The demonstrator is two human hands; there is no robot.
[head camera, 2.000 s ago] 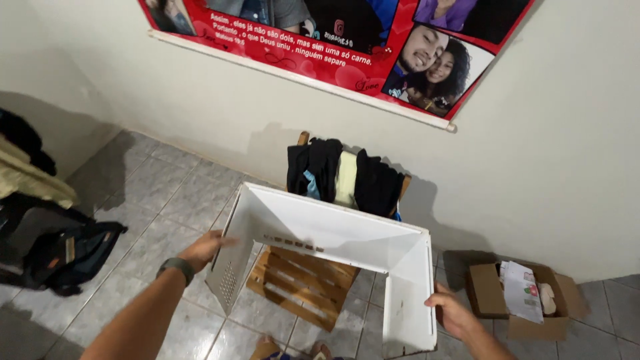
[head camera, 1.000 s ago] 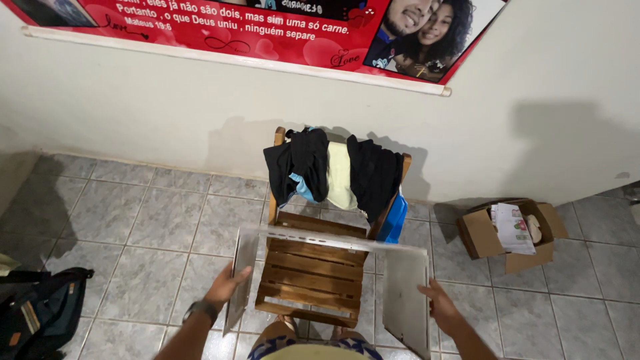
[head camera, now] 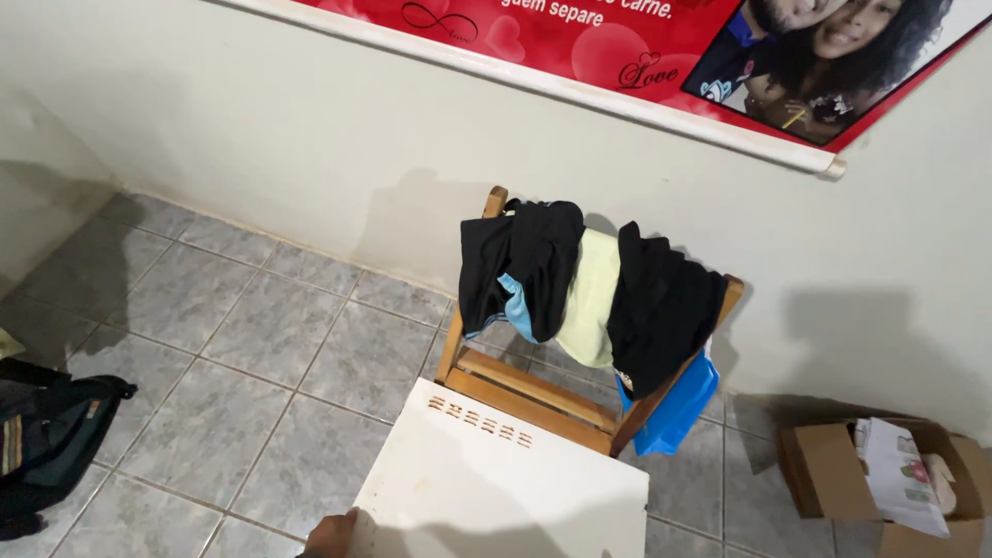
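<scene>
A white sheet-metal cover (head camera: 511, 488) with rows of rusty vent slots lies or hovers over the seat of a wooden folding chair (head camera: 535, 403); whether it touches the seat cannot be told. My left hand (head camera: 332, 535) grips the cover's left edge near the bottom of the view. My right hand is out of sight. Over the chair's backrest hang black garments (head camera: 666, 310) and a pale yellow cloth (head camera: 593, 298), with a light blue piece (head camera: 517, 308) among the black ones. A blue bag (head camera: 678, 407) hangs at the chair's right side.
An open cardboard box (head camera: 837, 473) holding papers stands on the tiled floor (head camera: 225, 341) at the right. At the left edge lies a dark backpack (head camera: 70, 442). A red banner (head camera: 542, 46) with photos hangs on the wall (head camera: 310, 155) behind the chair.
The cover, held upright between both hands a second ago, now shows its flat slotted face over the chair seat. My right hand has left the view, which has also shifted.
</scene>
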